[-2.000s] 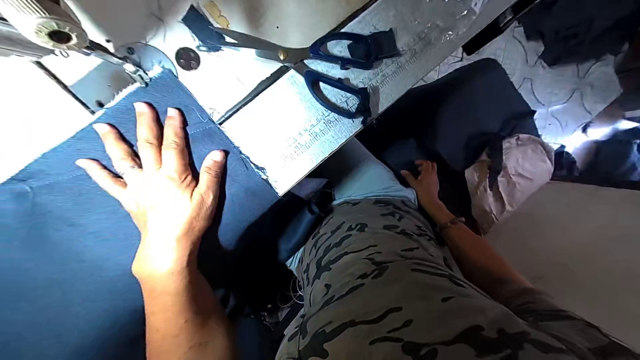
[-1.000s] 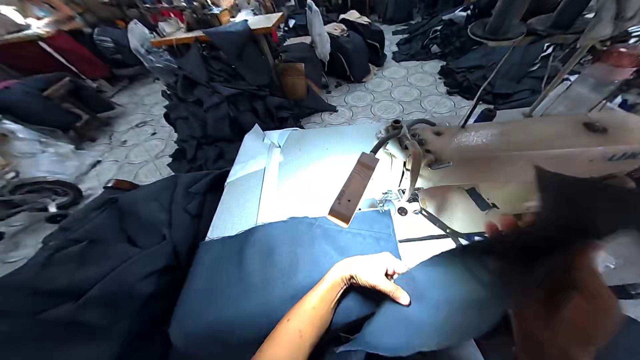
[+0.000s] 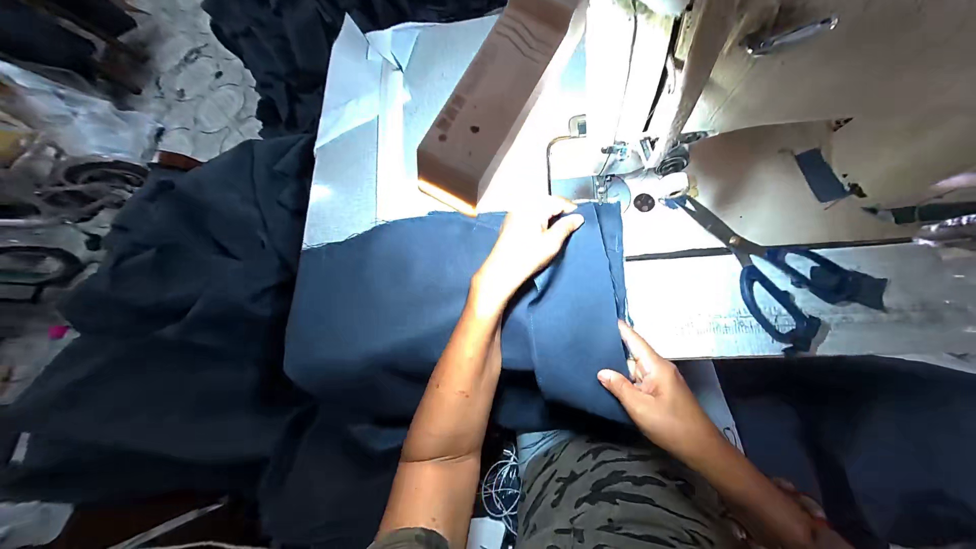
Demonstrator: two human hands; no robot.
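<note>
Navy blue fabric (image 3: pixel 396 297) lies on the table of a sewing machine (image 3: pixel 732 69), with its upper right corner at the presser foot (image 3: pixel 602 187). My left hand (image 3: pixel 530 236) grips the fabric near its top edge, just left of the foot, thumb and finger pinching a fold. Lower down, my right hand (image 3: pixel 648 385) holds the fabric's right edge between thumb and fingers. Blue-handled scissors (image 3: pixel 736 242) rest partly open to the right of the foot, with small dark fabric scraps around their handles.
A lamp head (image 3: pixel 496 99) hangs over the table, left of the needle. A small dark scrap (image 3: pixel 820 175) sits on the machine bed. A large pile of dark cloth (image 3: pixel 175 328) lies at the left, and more dark cloth (image 3: pixel 862 427) is at the lower right.
The view has swung widely. My left hand, flat on the fabric two seconds ago, now pinches it. My right hand was down by my lap, then raised with dark cloth, and now holds the fabric's edge.
</note>
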